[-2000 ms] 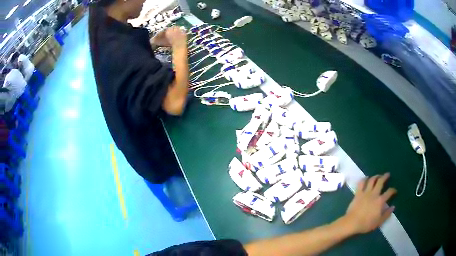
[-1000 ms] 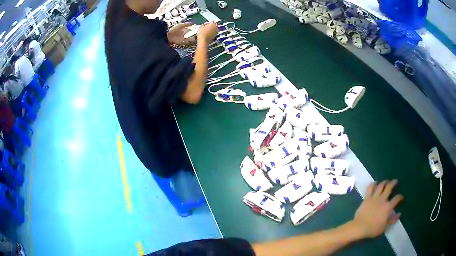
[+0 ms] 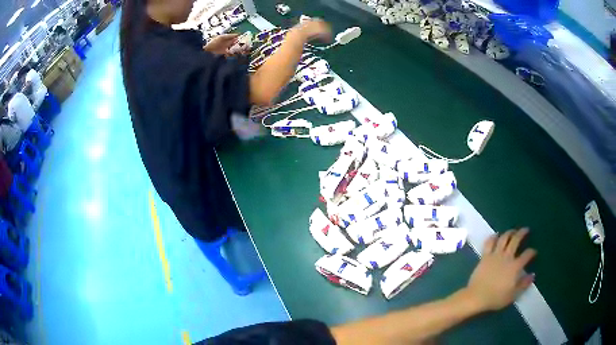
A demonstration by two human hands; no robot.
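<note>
My left hand (image 3: 501,271) rests palm down, fingers spread, on the pale metal strip (image 3: 540,317) along the green surface (image 3: 284,236). It holds nothing visible. My right hand is out of the picture. A loose pile of white units (image 3: 368,202) with blue and red marks lies left of my left hand, not touching it. Beyond the pile, more units (image 3: 336,101) lie in a row along the strip, with thin white cords trailing left. On the green surface right of the strip, one corded unit (image 3: 481,137) lies apart, and another (image 3: 593,222) lies near the right edge.
A person in black (image 3: 182,121) is at the left edge of the green surface, one arm stretched over the row. A blue stool (image 3: 233,269) stands below. More units (image 3: 459,30) are heaped on the far side, near blue material (image 3: 520,34). The blue floor lies left.
The two separate corded units right of the strip have moved nearer and rightward. The other person's arm has reached out across the row. My left hand stays on the strip.
</note>
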